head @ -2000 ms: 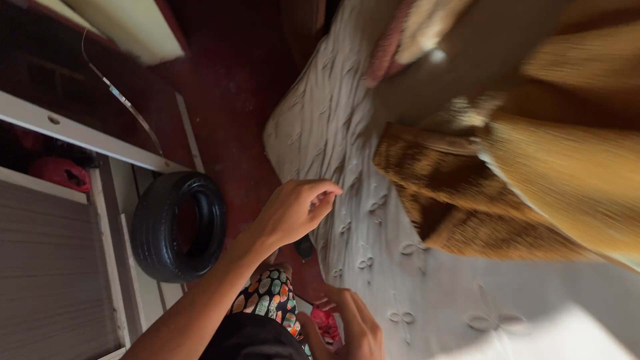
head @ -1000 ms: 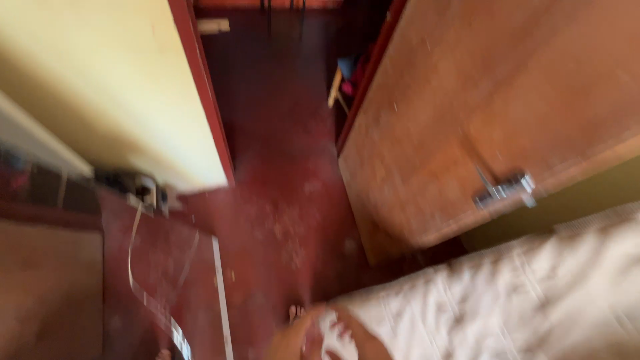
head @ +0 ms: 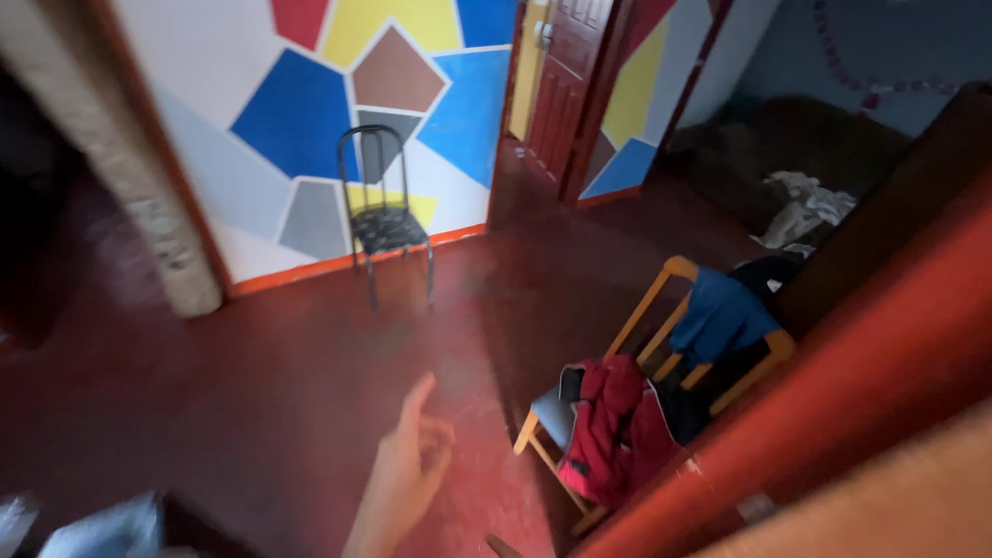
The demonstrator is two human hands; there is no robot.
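My left hand [head: 407,465] reaches up from the bottom, near the middle of the view, over the red floor [head: 310,403]. One finger points forward and the others are loosely bent, with nothing held. To its right stands a wooden chair [head: 632,318] with a red jacket [head: 612,426] on its seat and a blue cloth [head: 721,314] over its backrest. My right hand cannot be made out; a small brown tip at the bottom edge is too unclear to name.
A black metal chair [head: 387,225] stands against a wall painted with colored shapes [head: 294,116]. A red door frame [head: 775,372] crosses the lower right. Farther back is a dark red door [head: 562,85]. Something pale blue [head: 108,531] lies at the lower left.
The view has moved from beside the bed, past a wooden door, to a room with chairs. The bed, the tire and the brown blanket seen earlier are out of view.
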